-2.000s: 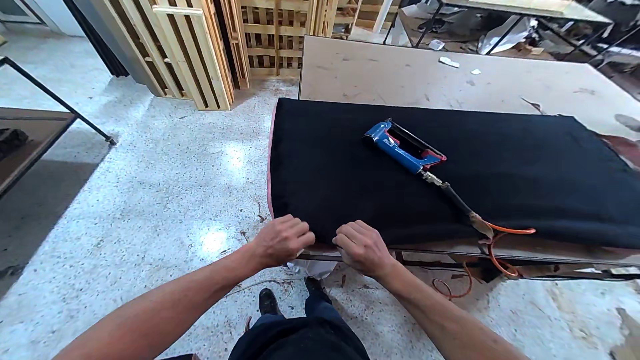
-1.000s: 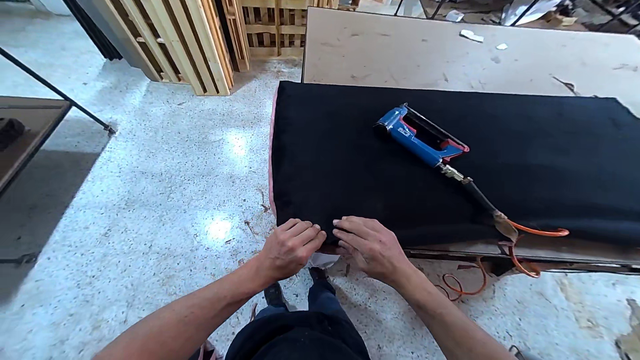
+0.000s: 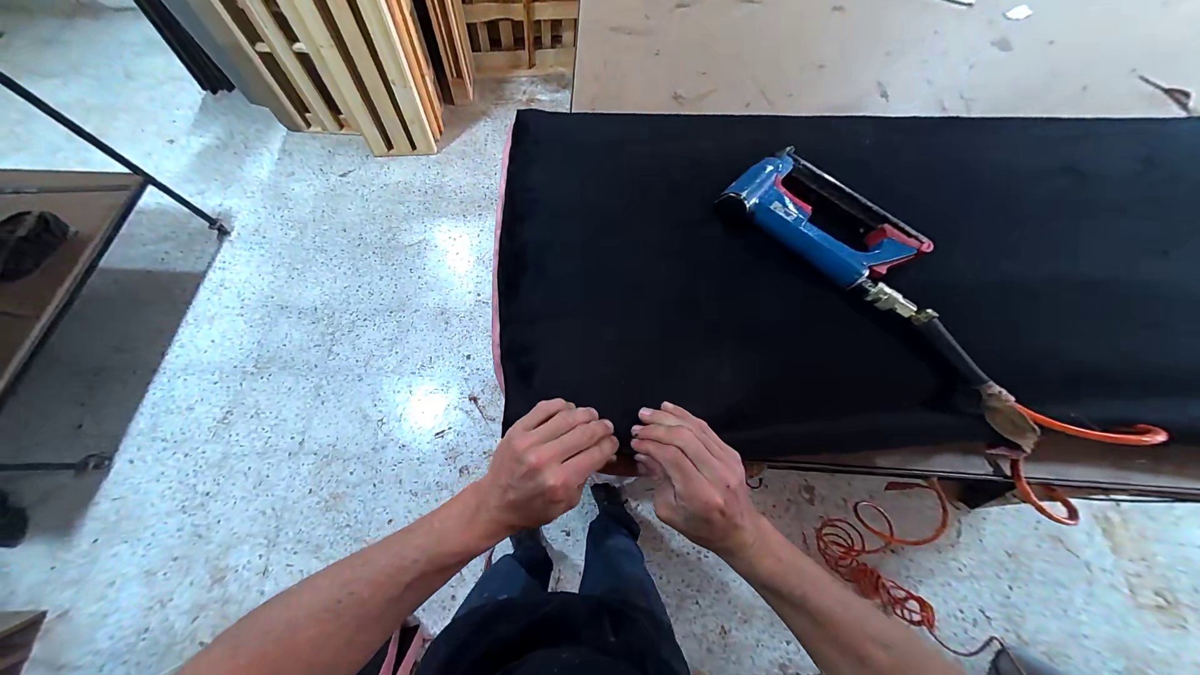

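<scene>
Black fabric (image 3: 637, 281) covers a long flat piece lying on the table, with a pink edge along its left side. My left hand (image 3: 553, 459) grips the near edge of the fabric close to the left corner, its fingers curled over it. Just to the right, my right hand (image 3: 694, 469) holds the same edge, fingers bent over the top and thumb hidden. The two hands are a small gap apart. A blue pneumatic staple gun (image 3: 811, 220) lies on the fabric, up and right of my hands, joined by a metal fitting (image 3: 891, 300) to an air hose.
The orange coiled air hose (image 3: 877, 581) hangs over the near table edge to the floor. Slatted wooden frames (image 3: 328, 66) stand at the back left. Another low table (image 3: 70, 244) is at the left. Behind the fabric lies the bare tabletop (image 3: 797, 56) with scraps.
My hands stay at the near edge of the fabric; their fingers have shifted from closed fists to a flatter curl over the edge. The view has moved closer.
</scene>
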